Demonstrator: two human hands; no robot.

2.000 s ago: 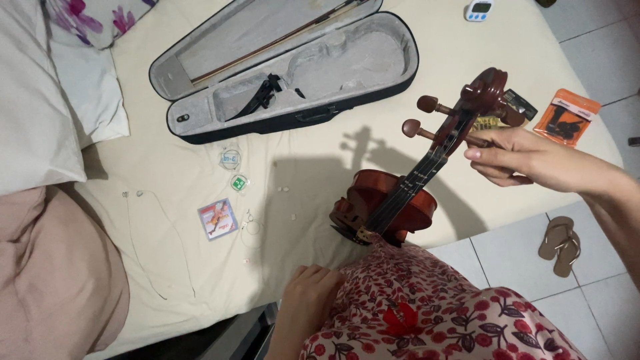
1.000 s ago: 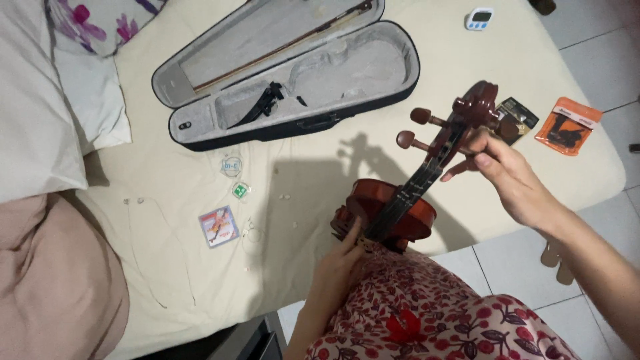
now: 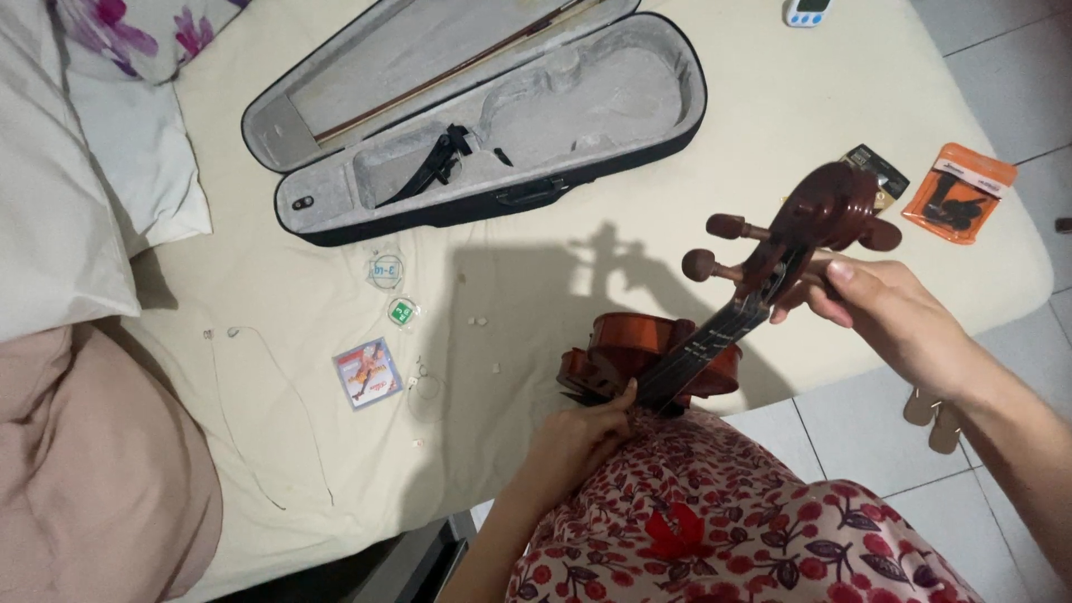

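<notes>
A red-brown violin [image 3: 641,343] stands tilted against my lap, its scroll [image 3: 825,205] towards me. My right hand [image 3: 871,306] holds a tuning peg at the right side of the pegbox, thumb and fingers closed on it. Two other pegs [image 3: 712,265] stick out on the left. My left hand [image 3: 590,431] lies low at the violin body, with a fingertip at the strings beside the end of the fingerboard [image 3: 699,352]; whether it grips the body is hidden. Loose strings [image 3: 310,402] lie on the bed at the left.
An open violin case [image 3: 502,188] holds a bow [image 3: 452,71] and a black shoulder rest [image 3: 435,167]. On the sheet lie string packets [image 3: 368,373], an orange pouch [image 3: 959,193], a dark packet [image 3: 875,172] and a digital device [image 3: 808,12]. Slippers [image 3: 934,419] are on the tiled floor.
My left hand has moved up from my lap to the violin's strings. My right hand has stayed by the pegbox, its fingers shifting around the peg.
</notes>
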